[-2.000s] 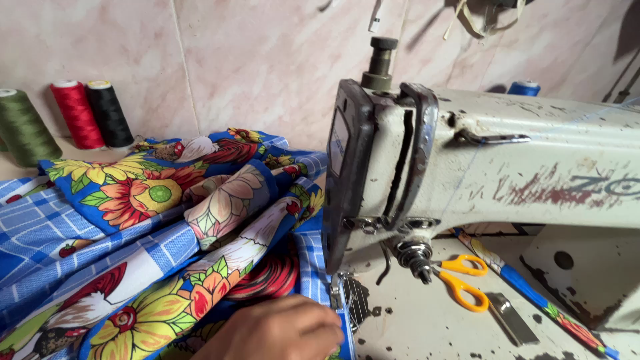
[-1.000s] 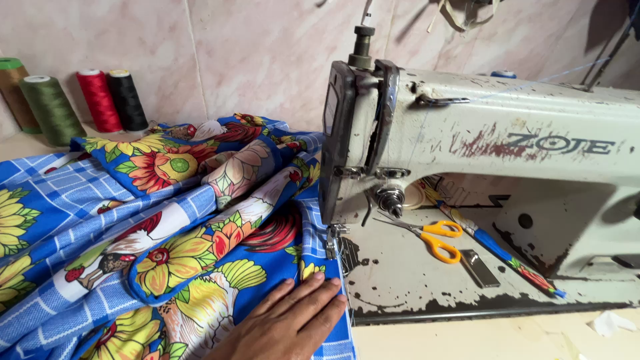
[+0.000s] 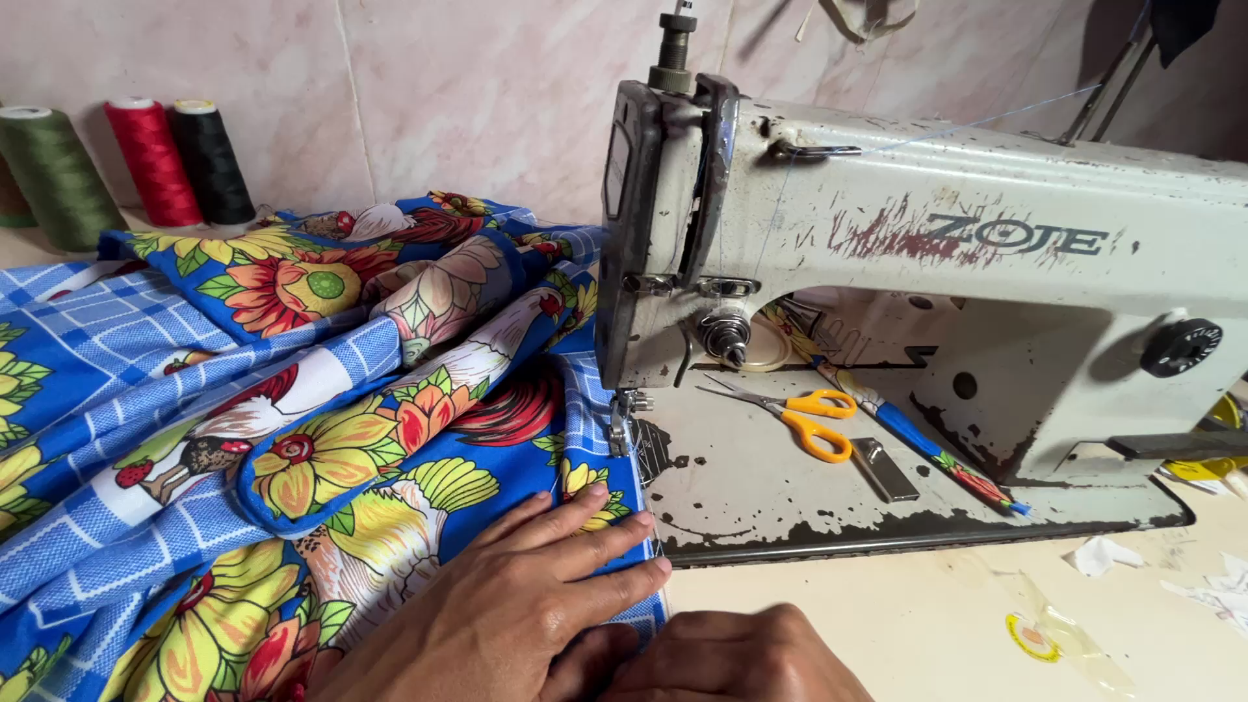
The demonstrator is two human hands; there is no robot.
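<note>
Blue printed fabric (image 3: 370,468) with flowers, roosters and checks lies bunched left of a worn Zoje sewing machine (image 3: 907,185). Its right edge runs under the presser foot (image 3: 621,424). My left hand (image 3: 526,585) rests on the fabric, fingers spread toward the edge below the foot, its thumb partly hidden. At the bottom of the frame, my right hand (image 3: 736,658) is curled at the fabric's lower edge beside the left thumb; what its fingertips hold is hidden. Orange-handled scissors (image 3: 819,424) lie partly open on the machine bed.
Green (image 3: 58,180), red (image 3: 154,161) and black (image 3: 213,164) thread cones stand by the wall at the back left. A small metal piece (image 3: 885,470) and a narrow fabric strip (image 3: 916,439) lie on the bed. Scraps (image 3: 1104,556) and clear tape (image 3: 1058,629) lie on the tabletop.
My right hand has come into view at the bottom. My left hand, curled two seconds ago, is spread flat on the fabric. The view has shifted, showing more of the machine.
</note>
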